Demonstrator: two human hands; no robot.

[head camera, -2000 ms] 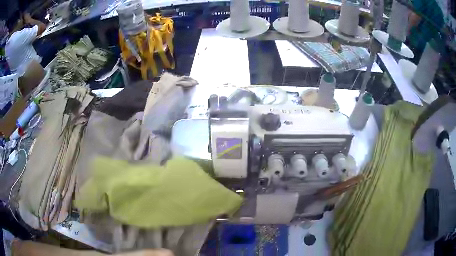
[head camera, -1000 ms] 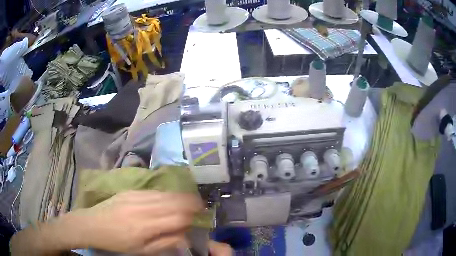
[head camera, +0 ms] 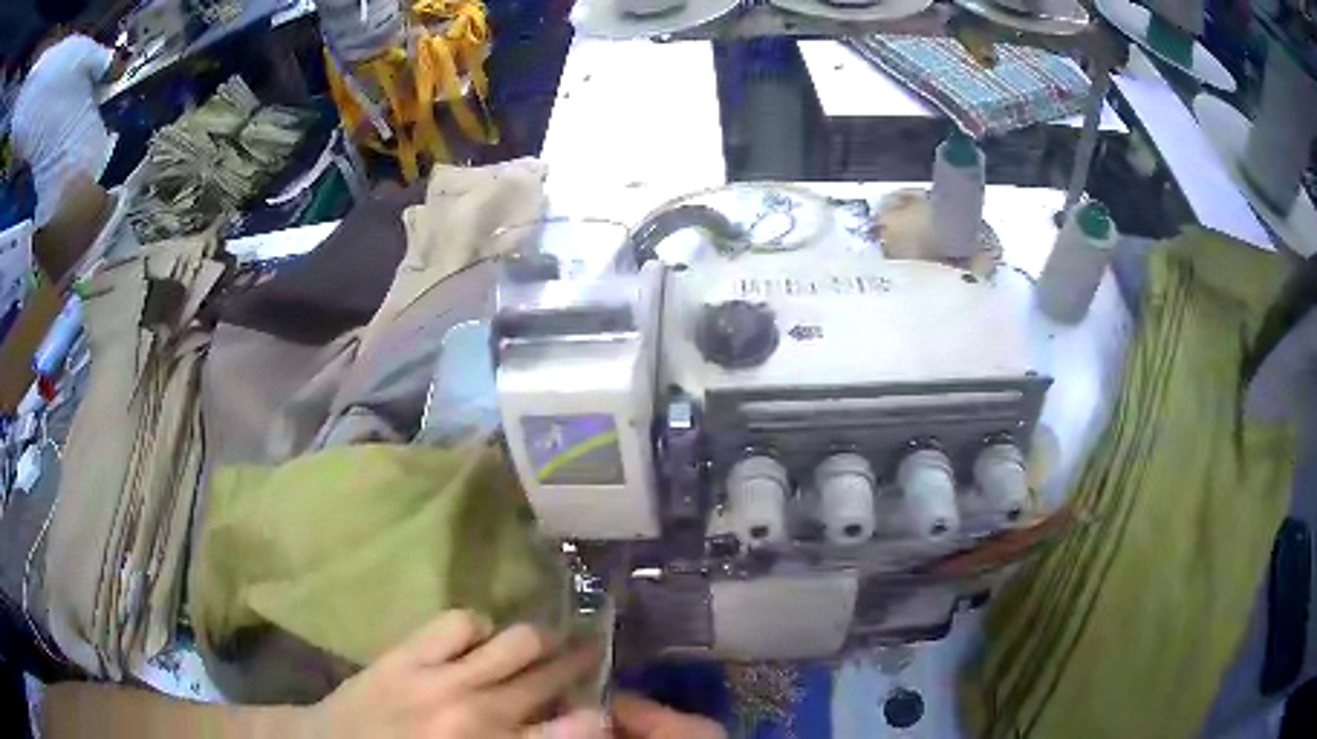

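An olive-green fabric piece (head camera: 368,541) lies over grey-brown fabric (head camera: 275,383) left of the overlock machine (head camera: 867,325), its right edge near the presser foot (head camera: 585,578). My left hand (head camera: 470,679) has its fingers bent on the olive piece's lower right part, just in front of the needle area. My right hand (head camera: 664,719) is mostly cut off by the bottom edge, close beside the left; only some fingers show, and its hold is hidden.
A beige stack (head camera: 123,448) lies at far left. Olive-green strips (head camera: 1155,505) hang at right. Thread cones (head camera: 956,202) stand behind the machine. A reddish-brown item (head camera: 1011,541) is at its right front. A blue patch (head camera: 802,700) is at the front edge. A person (head camera: 61,108) is at upper left.
The olive piece has moved from loosely spread before the machine to beside the presser foot. My left hand has moved down and right on it since one second ago. The camera view has shifted.
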